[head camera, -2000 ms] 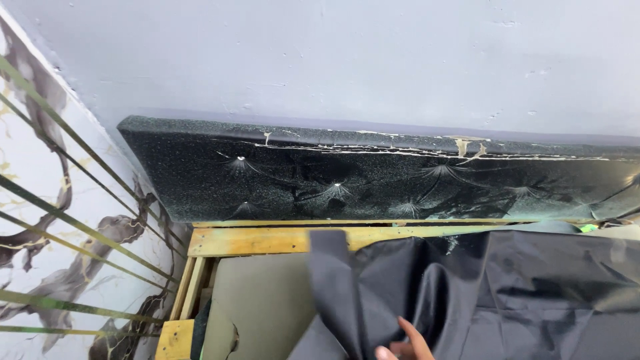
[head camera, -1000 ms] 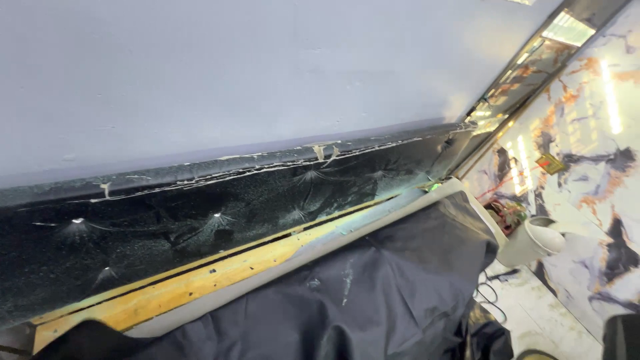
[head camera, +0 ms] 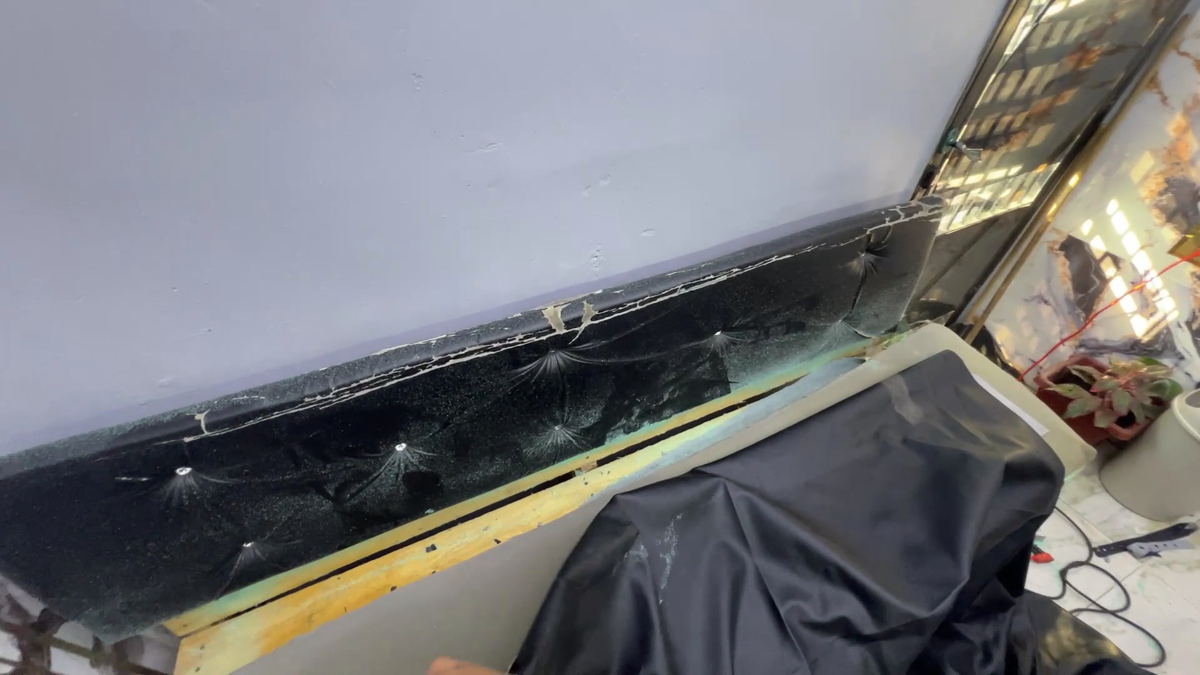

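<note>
Only a sliver of what appears to be my left hand [head camera: 461, 667] shows at the bottom edge, beside the lower left edge of a black sheet of glossy upholstery material [head camera: 750, 553]. Its fingers are cut off by the frame, so its grip cannot be told. My right hand is out of view. The black sheet lies creased over a pale padded surface [head camera: 450, 600] within a wooden frame [head camera: 366, 572]. Behind stands a tufted black headboard [head camera: 469, 412], its covering cracked along the top and pale dust on its face.
A plain wall [head camera: 422, 187] rises behind the headboard. At the right are a potted plant [head camera: 1116, 389], a pale bin [head camera: 1158, 459], a black cable [head camera: 1092, 572] and a dark-handled tool [head camera: 1144, 541] on the marbled floor [head camera: 1153, 595]. A barred window or door panel [head camera: 1012, 122] stands upper right.
The view has swung right. The black sheet's far end now lies over the right end of the pale padding. Two seconds ago, a hand's fingers were at the sheet's fold; now only a sliver shows.
</note>
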